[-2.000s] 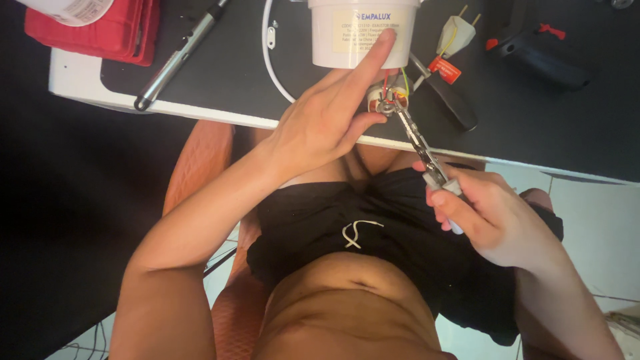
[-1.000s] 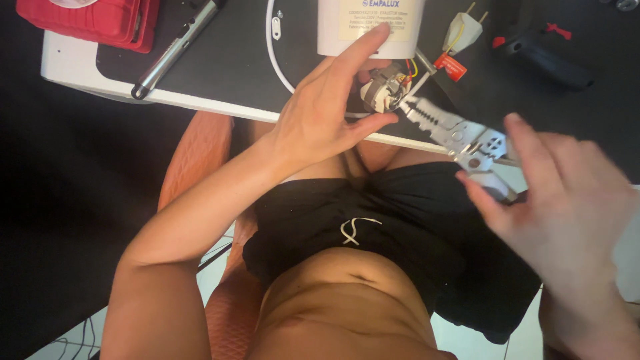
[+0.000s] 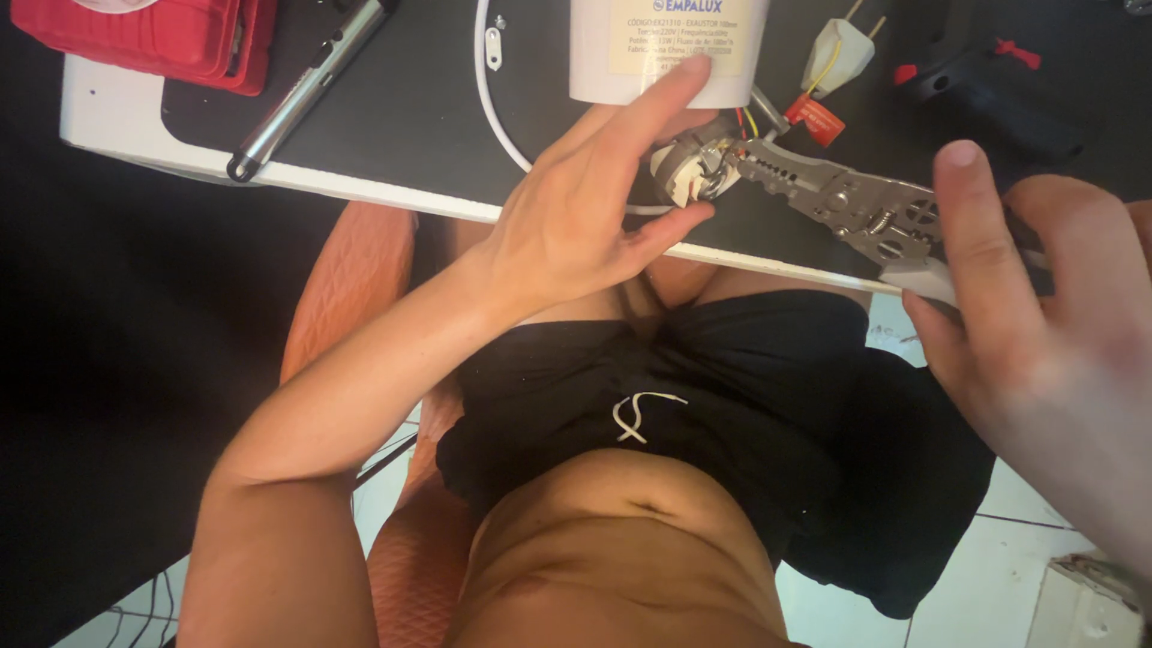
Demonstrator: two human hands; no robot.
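Note:
My left hand reaches over the table edge, its index finger against the white plastic housing of an Empalux exhaust fan. Its thumb and other fingers hold a small motor with metal and pale parts, below the housing. Red and yellow wires run between housing and motor. In my right hand are wire-stripper pliers, held by the handles, which the fingers partly hide. The tool's tip is at the right side of the motor, by the wires; whether it grips one cannot be told.
A white plug with bare prongs and a red tag lie right of the housing. Further right is a dark tool with red parts. On the left are a metal pen-shaped tool, a red case and a white cable.
The pliers have swung from pointing steeply down toward my lap to lying flatter, with their broad side showing, and my right hand has moved up and to the right. My left hand stays at the motor.

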